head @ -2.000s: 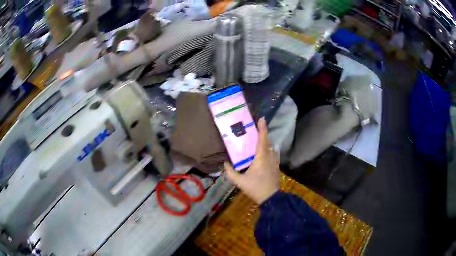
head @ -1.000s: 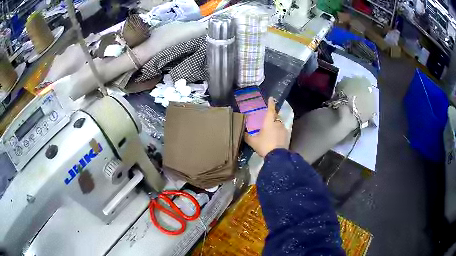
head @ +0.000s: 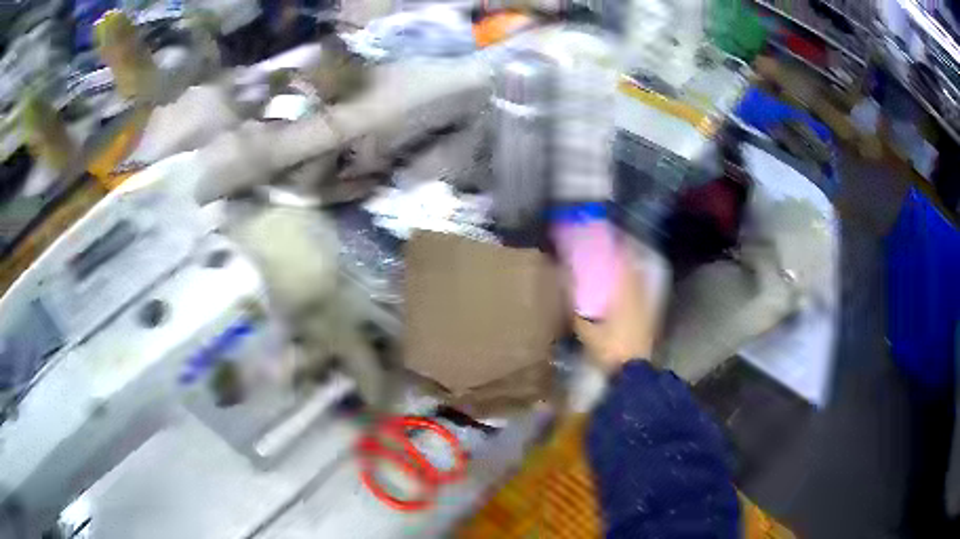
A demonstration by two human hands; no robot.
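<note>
The picture is blurred. My right hand (head: 621, 321), in a dark blue sleeve, is at the right end of the machine table and holds a smartphone (head: 590, 263) with a lit pink and blue screen. Just left of the phone lies a stack of brown pocket pieces (head: 479, 311). The white sewing machine (head: 137, 316) with blue lettering stands at the left. Scissors with red loop handles (head: 411, 463) lie between the machine head and the stack. My left hand is not in view.
A steel flask (head: 523, 147) and a pale checked cylinder (head: 582, 116) stand behind the phone. White scraps (head: 426, 211) lie behind the stack. An orange-yellow patterned surface (head: 526, 490) is low at the front. Grey-beige cloth (head: 726, 305) lies at the right.
The view has swung, so the scene sits further right and lower, and is more blurred. The phone stays in my right hand, still beside the brown stack.
</note>
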